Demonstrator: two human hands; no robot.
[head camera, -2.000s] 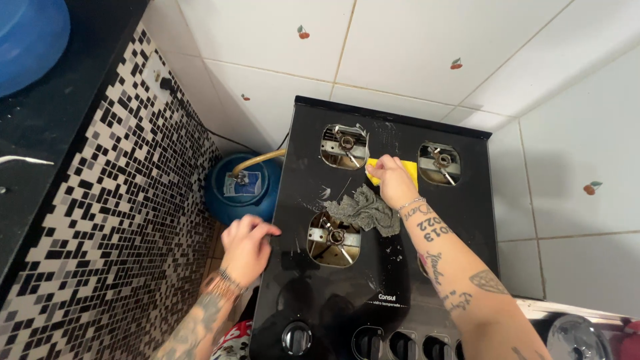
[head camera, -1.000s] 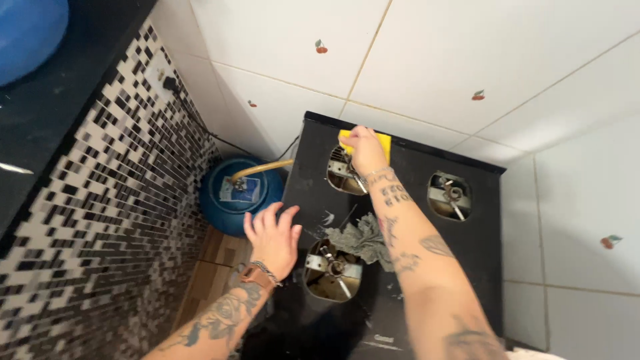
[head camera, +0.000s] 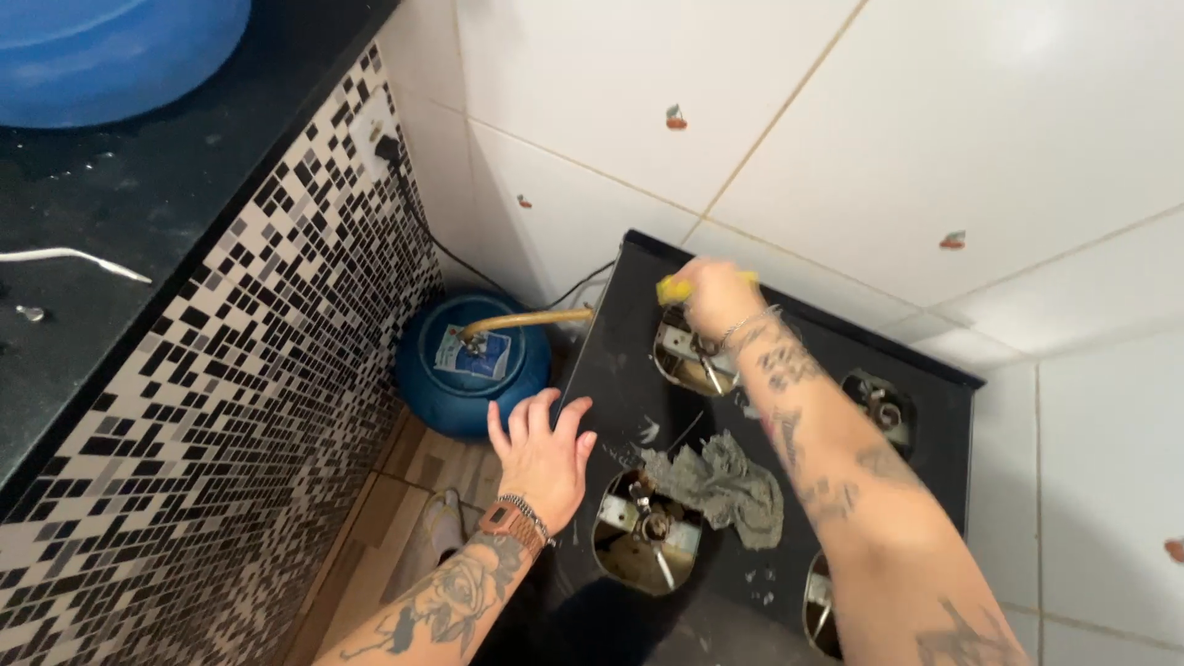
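Observation:
A black gas stove top (head camera: 638, 388) with several open burner wells fills the centre and right. My right hand (head camera: 717, 298) is closed around a yellow sponge or cloth (head camera: 675, 289) near the stove's back left corner, just above the rear left burner well (head camera: 694, 356). My left hand (head camera: 541, 458), fingers spread and holding nothing, is at the stove's left edge; whether it touches the edge is hard to tell. A crumpled grey cloth (head camera: 726, 490) lies on the stove beside the front left burner well (head camera: 647, 534).
Left of the stove, a blue gas cylinder (head camera: 425, 379) stands on the floor, with a yellowish hose (head camera: 532, 319) running to the stove. A black cable (head camera: 435, 240) hangs from a wall outlet (head camera: 373, 134). At upper left, a dark countertop (head camera: 120, 203) holds a blue container (head camera: 111, 55).
My right hand, with the yellow sponge or cloth, has moved from between the two rear burner wells to the back left corner. The left hand's fingers have spread. The view has shifted.

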